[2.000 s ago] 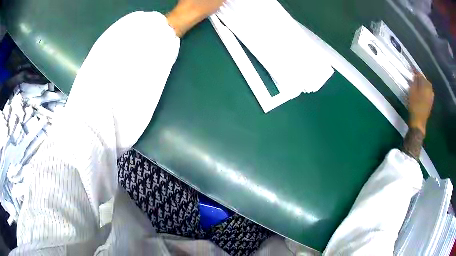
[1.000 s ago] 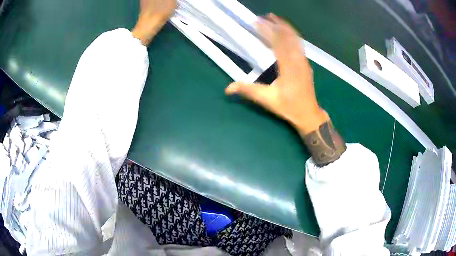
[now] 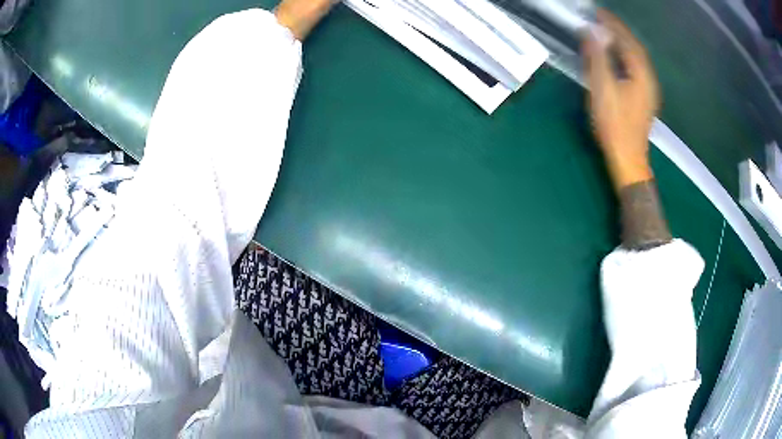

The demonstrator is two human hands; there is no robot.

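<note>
White card blanks with long openings (image 3: 454, 75) lie overlapping on the green table at the top centre, partly cut off by the top edge. My left hand (image 3: 304, 14) is at the top edge beside their left end; its fingers are out of the picture, so its grip is hidden. My right hand (image 3: 622, 99) is blurred, beyond the pale rail at the upper right. Its fingertips hold a blurred white card piece (image 3: 566, 12), whose exact form I cannot tell.
The pale curved rail (image 3: 699, 171) runs along the table. Folded white inserts (image 3: 760, 195) lie beyond it, cut off at the right edge. A stack of white blanks (image 3: 744, 369) stands at the lower right. Loose white scraps (image 3: 64, 223) are heaped at the left, below the table.
My right hand has moved from above the blanks to the upper right, across the rail, with a white piece. The folded inserts now appear further right, and the view has shifted.
</note>
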